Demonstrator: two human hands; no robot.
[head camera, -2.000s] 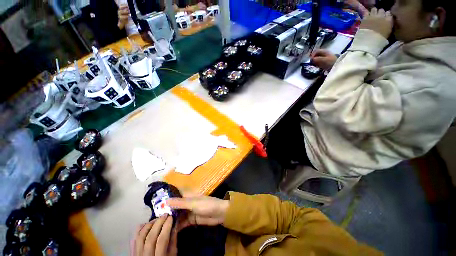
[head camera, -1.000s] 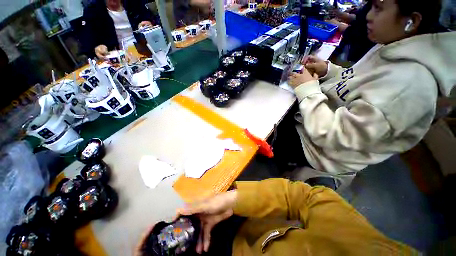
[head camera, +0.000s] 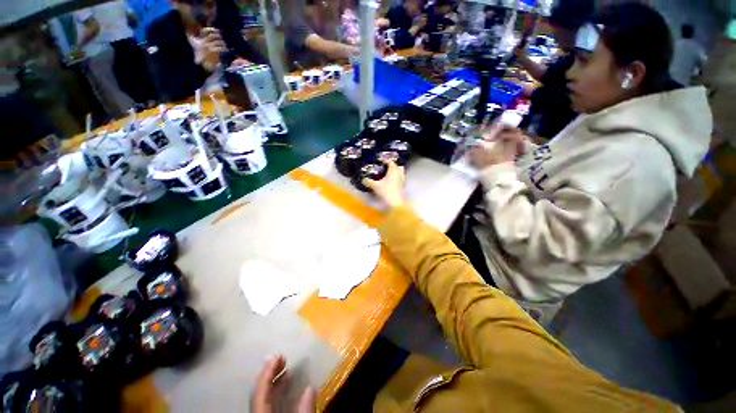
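Round black camera heads with shiny faces stand in a group at the back right of the pale tabletop. My right hand (head camera: 387, 184) is stretched out to this group, with its thumb and fingers around the nearest camera head (head camera: 370, 171), which still sits against the others. My left hand (head camera: 284, 389) is at the bottom edge, partly cut off, with fingers apart and empty. A larger heap of black camera heads (head camera: 165, 329), some with orange centres, lies at the left. Two white flat pieces (head camera: 349, 262) lie mid-table.
White camera bodies with antennas (head camera: 190, 171) stand on the green surface (head camera: 303, 139) behind. A clear plastic bag (head camera: 28, 282) is at far left. A seated person in a beige hoodie (head camera: 597, 193) is close at right, beside grey-white boxes (head camera: 448, 101). Orange tape (head camera: 335, 198) crosses the table.
The camera head held low in front of me is gone from that spot. My right arm has stretched forward to the right group. My left hand is now empty. The red tool is out of sight.
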